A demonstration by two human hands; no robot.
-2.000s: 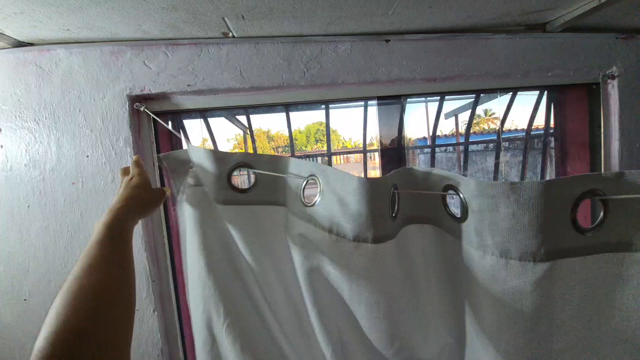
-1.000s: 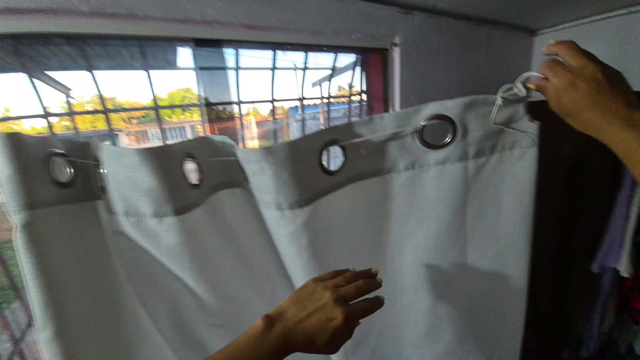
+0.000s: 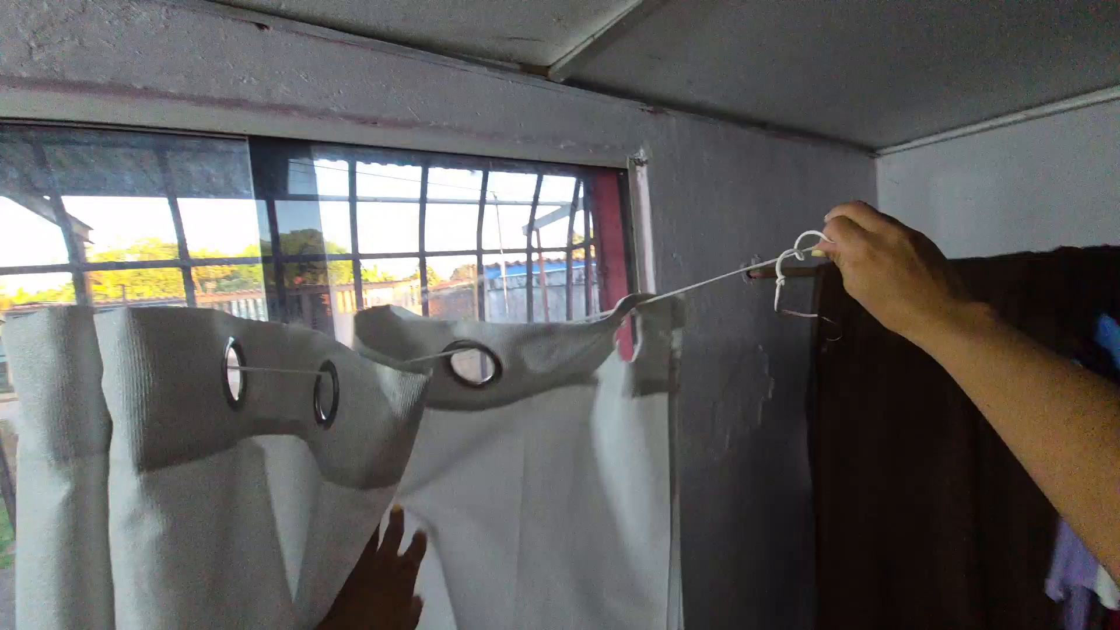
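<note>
A light grey curtain (image 3: 560, 472) with metal eyelets (image 3: 472, 363) hangs across the lower part of the window, threaded on a thin white cord (image 3: 713, 280). The cord runs taut from the curtain's right edge up to my right hand (image 3: 884, 267), whose fingers and thumb pinch its looped, knotted end. Loose loops of cord (image 3: 781, 289) dangle just left of those fingers. My left hand (image 3: 389, 569) is low in front of the curtain, fingers spread and raised, near or against the cloth; its contact is unclear. The curtain is bunched in folds on the left.
Behind the curtain is a window with metal bars (image 3: 424, 236). A small hook or nail (image 3: 639, 157) sits at the frame's upper right corner. A dark brown curtain (image 3: 945, 455) hangs from a rod (image 3: 783, 272) at the right, with clothes (image 3: 1072, 560) beside it.
The curtain's right edge now hangs away from my right hand, with a length of cord showing between them. One second ago that edge was close to the hand. The view has turned right since the first frame.
</note>
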